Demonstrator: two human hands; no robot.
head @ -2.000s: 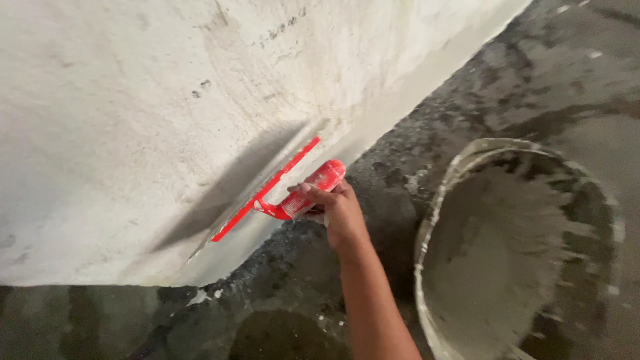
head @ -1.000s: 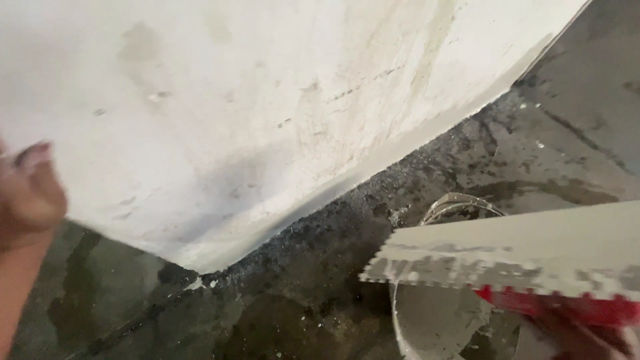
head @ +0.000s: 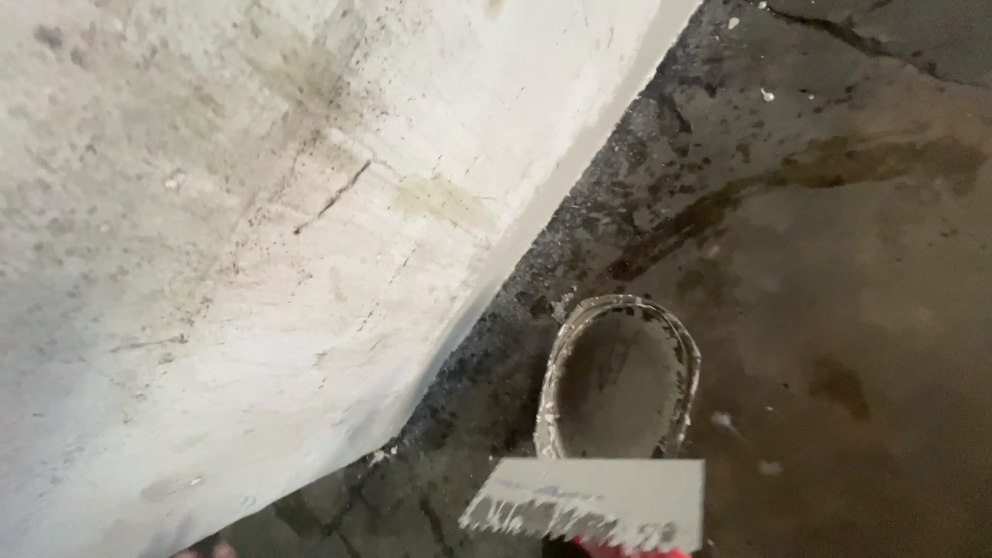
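Note:
A notched trowel [head: 597,496] shows at the bottom edge, its metal blade flat toward the camera and smeared with wet grey compound along the toothed side. Part of its red handle [head: 632,549] peeks out below the blade. My right hand is not visible; the blade and the frame's edge cut off that area. Of my left hand [head: 205,551], only blurred fingertips appear at the bottom left, beside the wall's lower edge. A bucket [head: 549,387] with a compound-crusted rim stands just beyond the blade, which overlaps its near side. Grey material is visible inside it.
A whitish plastered wall [head: 310,256] with stains, pits and a dark crack fills the left side. A smooth grey strip [head: 535,201] runs along its base. The dark concrete floor [head: 837,310] has damp patches, cracks and white splatters.
Two seconds ago the trowel lay against the wall's base in my right hand; it now shows near the bucket. My left hand, raised at the left a second ago, is almost out of view.

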